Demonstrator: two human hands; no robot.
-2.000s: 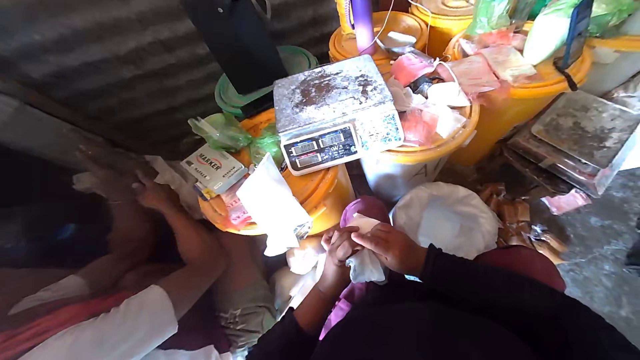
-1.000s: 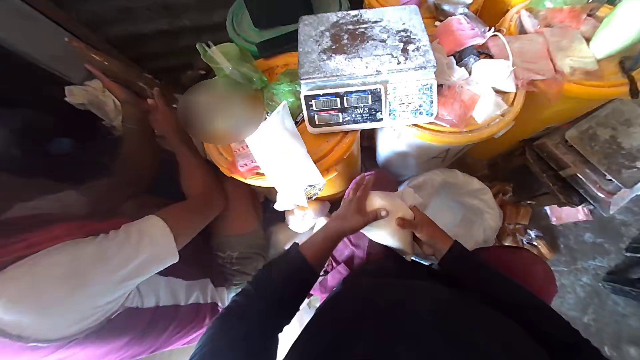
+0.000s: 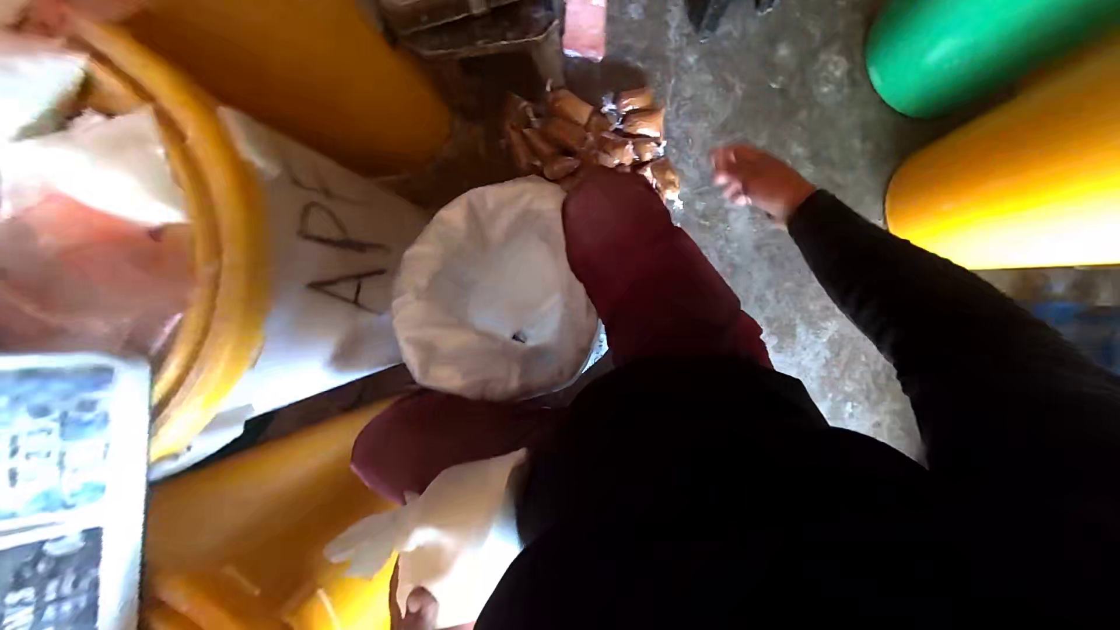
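Observation:
My right hand is stretched out over the concrete floor, blurred, with its fingers partly curled and nothing visible in them. It is to the right of a pile of small brown packets in clear plastic. Only part of my left hand shows at the bottom edge, against a pale plastic bag that it holds beside my left knee. Between my maroon-clad knees stands a round container lined with a white bag, with pale contents and a small dark speck inside.
A white bucket with a yellow rim and handwritten marks stands at left, holding pink and white bags. The digital scale is at the lower left. Yellow buckets flank it. A green container and a yellow one lie toward the upper right.
The view has swung far to the right. My hands, together on a pale packet earlier, are now apart, with the right one reaching out over the floor.

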